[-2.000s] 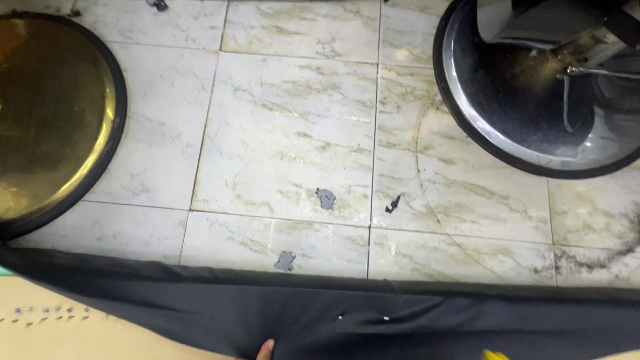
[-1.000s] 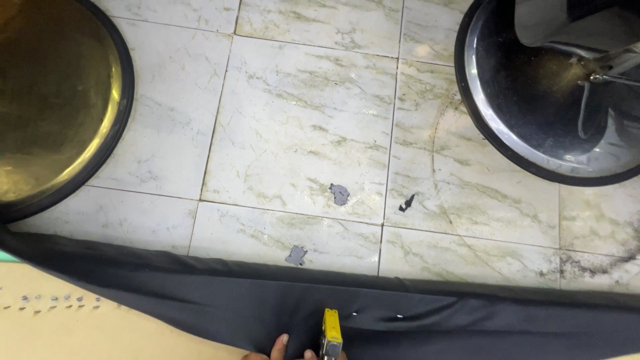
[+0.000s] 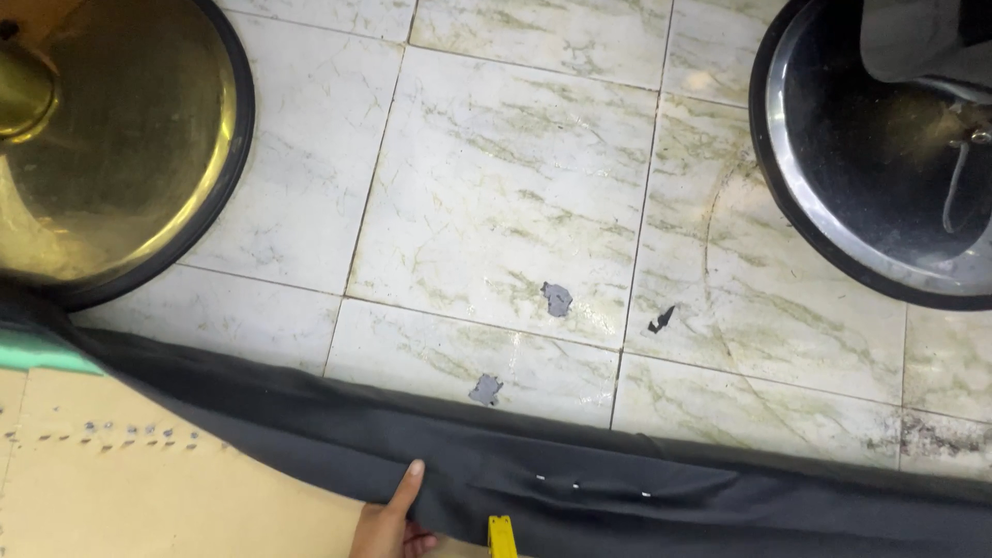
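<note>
A black upholstery sheet (image 3: 457, 465) runs along the lower part of the view, folded over the edge of a beige board (image 3: 256, 519). My left hand (image 3: 395, 515) grips the sheet's edge, thumb on top and fingers curled low. Just right of it, the yellow nose of what looks like a staple gun (image 3: 501, 536) rises from the bottom edge at the sheet's margin; the rest of the tool is cut off. Three bright staples (image 3: 576, 486) sit in the sheet to the right of the nose. My right hand is out of view.
Beyond the sheet lies a marble-patterned tile floor (image 3: 496, 178) with grey scraps (image 3: 557, 299) and a black scrap (image 3: 661, 319). A brass-coloured round base (image 3: 147, 155) stands at left, a chrome round base (image 3: 806, 209) at right. Rows of staples (image 3: 132, 430) mark the board's left part.
The yellow tool's nose has moved down toward the bottom edge since one second ago. Three staples show now where two showed before; the added one is leftmost. More of my left hand is in view.
</note>
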